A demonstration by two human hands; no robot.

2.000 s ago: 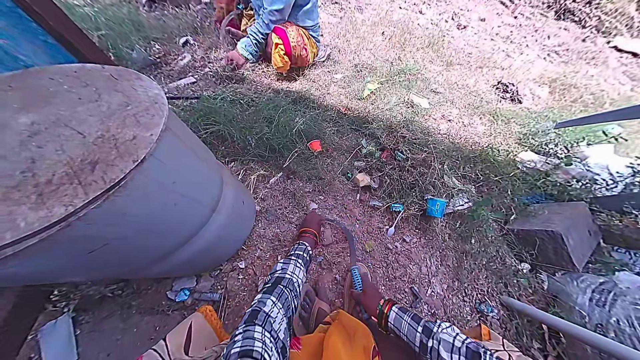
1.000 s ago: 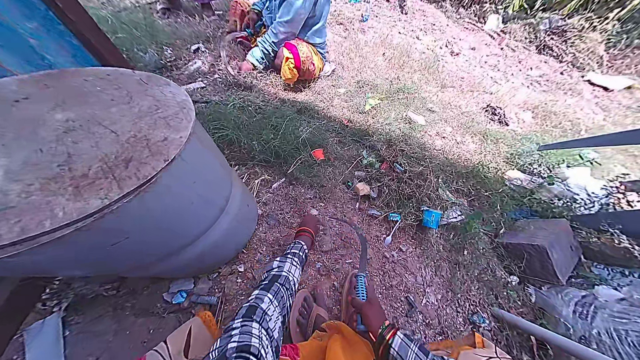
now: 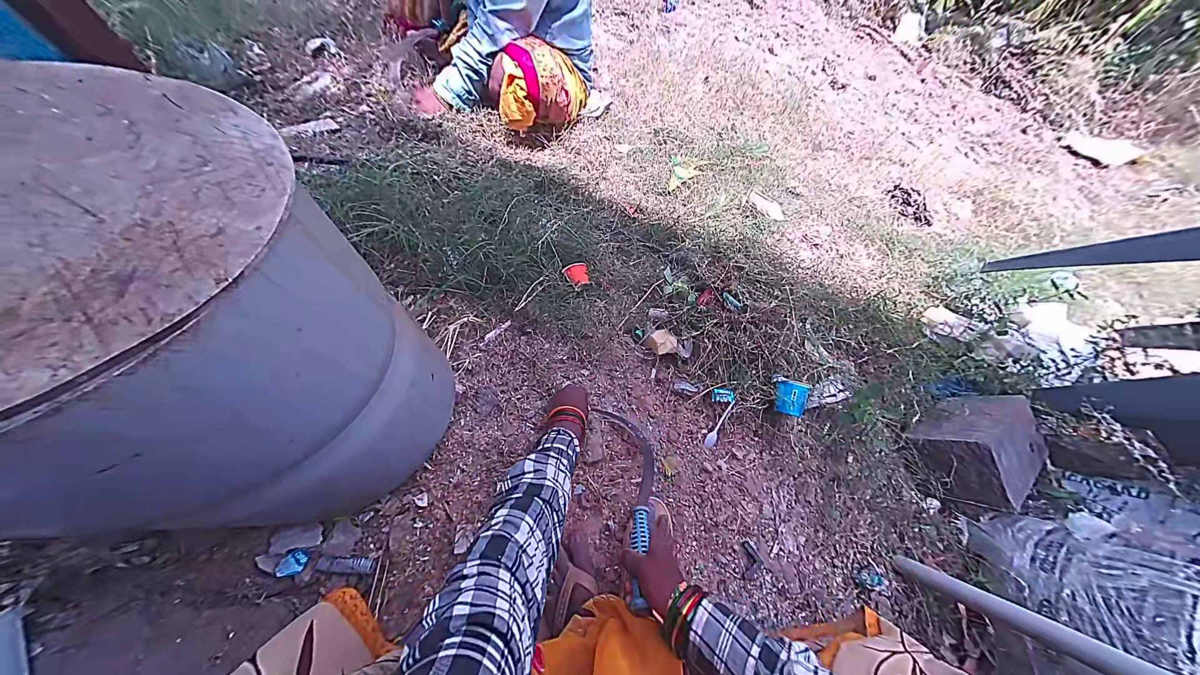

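My right hand is closed around the blue ribbed handle of a sickle, low at the centre of the head view. The curved metal blade rises from the handle and bends left over bare, gritty soil. My left hand is at the ground by the blade's tip, its back toward me. Its fingers are hidden, so I cannot tell whether they hold anything. Sandalled feet show between my arms.
A large grey drum stands at the left. Ahead, another person bends low over grass. An orange cup, a blue cup and a white spoon lie on the ground. At the right are a stone block and a grey pipe.
The sickle's blade, seen stretched forward a second ago, now curves more closely toward my left hand. The other person has bent lower.
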